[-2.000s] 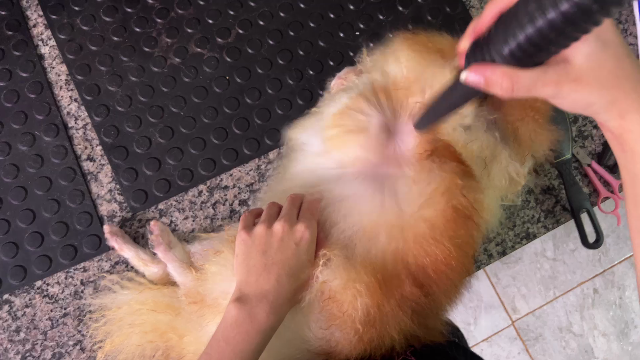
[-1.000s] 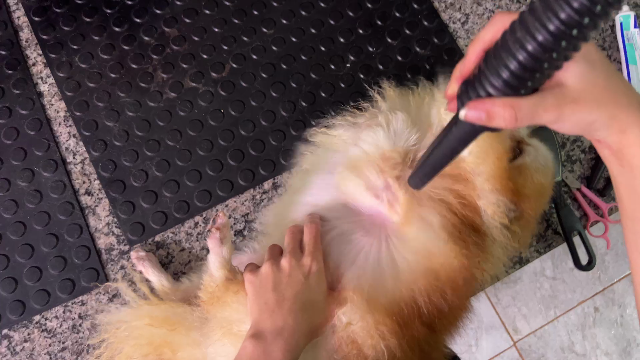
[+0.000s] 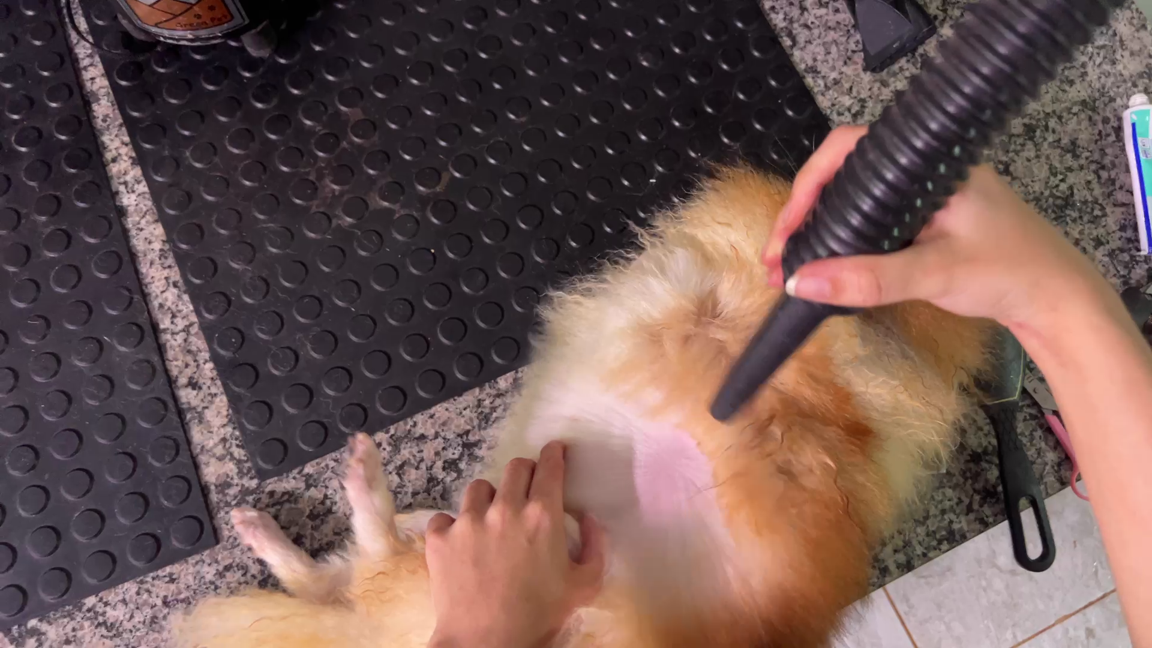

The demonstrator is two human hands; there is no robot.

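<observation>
A fluffy orange and cream dog (image 3: 792, 468) lies on a granite counter, its head end at the right and two thin paws sticking out at the lower left. My right hand (image 3: 909, 243) is closed around the black ribbed hose (image 3: 945, 117) of a pet dryer. Its narrow nozzle (image 3: 765, 360) points down at the dog's body, and the coat below it is parted so that pink skin shows. My left hand (image 3: 517, 549) rests on the dog's belly near the hind legs, fingers bent; whether it grips a leg or fur I cannot tell.
Black studded rubber mats (image 3: 405, 180) cover much of the granite counter (image 3: 441, 432). A black-handled brush (image 3: 1021, 486) and pink scissors (image 3: 1066, 441) lie by the right edge, above a tiled floor (image 3: 990, 576). A tube (image 3: 1141, 171), a dark object (image 3: 886, 31) and a labelled item (image 3: 193, 13) are near the top.
The parting in the coat has shifted as the nozzle moved over the dog. My right hand keeps hold of the hose, and my left hand stays on the dog's belly.
</observation>
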